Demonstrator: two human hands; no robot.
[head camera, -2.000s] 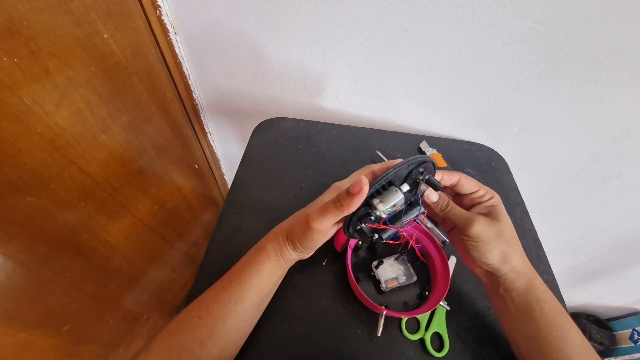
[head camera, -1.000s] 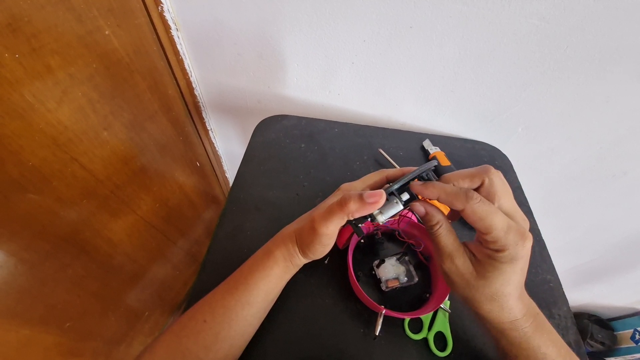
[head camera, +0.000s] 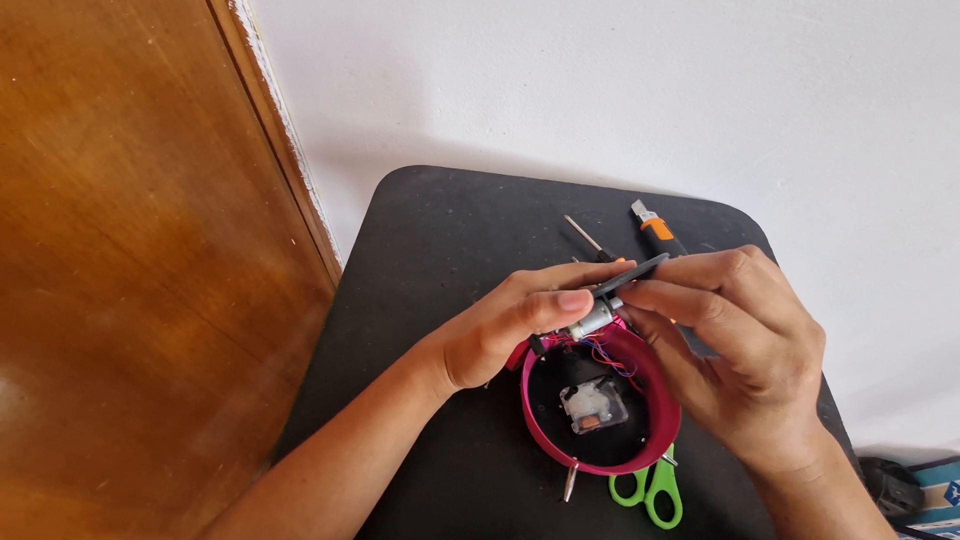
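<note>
My left hand (head camera: 517, 315) grips a dark round plastic plate (head camera: 628, 276), seen nearly edge-on, with its thumb over the near side. A small silver electric motor (head camera: 592, 321) is mounted on the plate's underside. My right hand (head camera: 720, 330) pinches the plate's right part between fingers and thumb; what lies under the fingertips is hidden. Red and blue wires (head camera: 611, 360) hang from the plate into a magenta round housing (head camera: 537, 431) below. Inside the housing, a clear plastic gearbox-like case (head camera: 593, 405) sits on the black floor.
Green-handled scissors (head camera: 663, 495) lie partly under the housing on the black table (head camera: 450, 217). A screwdriver (head camera: 585, 234) and an orange and black utility knife (head camera: 657, 229) lie behind my hands. A white wall stands behind, a wooden door (head camera: 150, 225) on the left.
The plate has tilted from showing its inner face to nearly edge-on. My right hand has shifted from the plate's right edge, and more of the screwdriver now shows.
</note>
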